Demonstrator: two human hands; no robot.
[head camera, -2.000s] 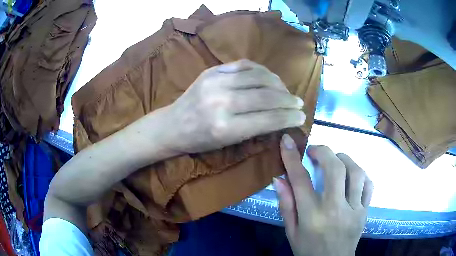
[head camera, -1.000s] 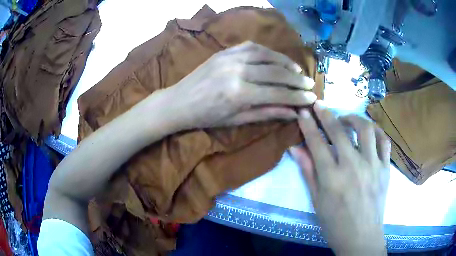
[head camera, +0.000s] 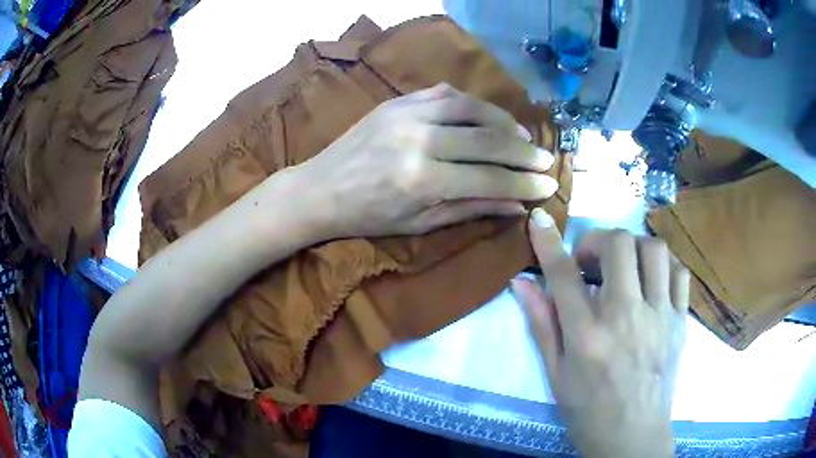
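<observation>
A brown gathered panel (head camera: 242, 125) lies on the white table, with its right edge at the presser foot (head camera: 569, 134). A flat brown piece (head camera: 447, 291) lies along its front side, beside a puckered seam. My left hand (head camera: 429, 165) lies flat on the panel, fingers pointing right, fingertips just in front of the foot. My right hand (head camera: 604, 313) is at the panel's front right edge, index fingertip on the cloth and thumb beside the edge, other fingers curled. What lies under my left palm is hidden.
The machine head (head camera: 680, 54) hangs at the upper right. A stack of cut brown pieces (head camera: 743, 241) lies right of the needle. A bundle of brown cloth (head camera: 80, 134) hangs at the left edge. A measuring tape strip (head camera: 465, 420) edges the table. Red cloth (head camera: 291, 413) shows below.
Over two seconds the panel's right edge has come under the foot area. Both hands have moved, my left slightly up and my right up to the edge, then slightly down. The view has shifted slightly.
</observation>
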